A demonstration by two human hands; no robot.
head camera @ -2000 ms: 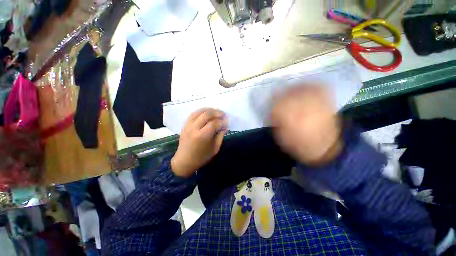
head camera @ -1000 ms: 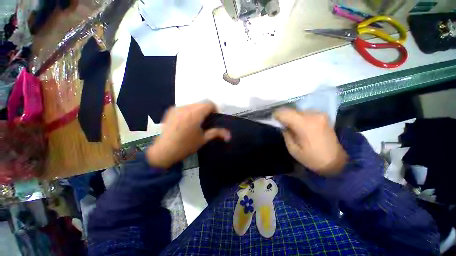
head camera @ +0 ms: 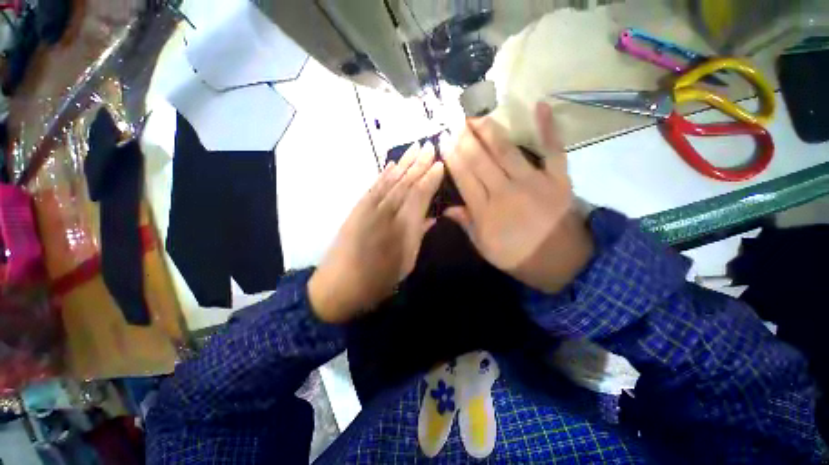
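Note:
Black fabric runs from the needle area of the sewing machine down over the table's front edge onto my lap. My left hand lies flat on the fabric's left part, fingertips just below the presser foot. My right hand lies flat on its right part, fingers spread, thumb towards the left hand. The hands press the fabric from above and do not grip it. The hands cover much of it, and bright lamp light washes out the needle point.
Black cut panels and white pieces lie left of the machine. A narrow black piece lies on the brown board. Scissors and a pink and blue item lie right. Dark cloth hangs lower right.
The black fabric moved up from the table edge to under the machine head. Both hands moved up with it and flattened from gripping. The long white-faced strip seen earlier no longer shows. The view shifted.

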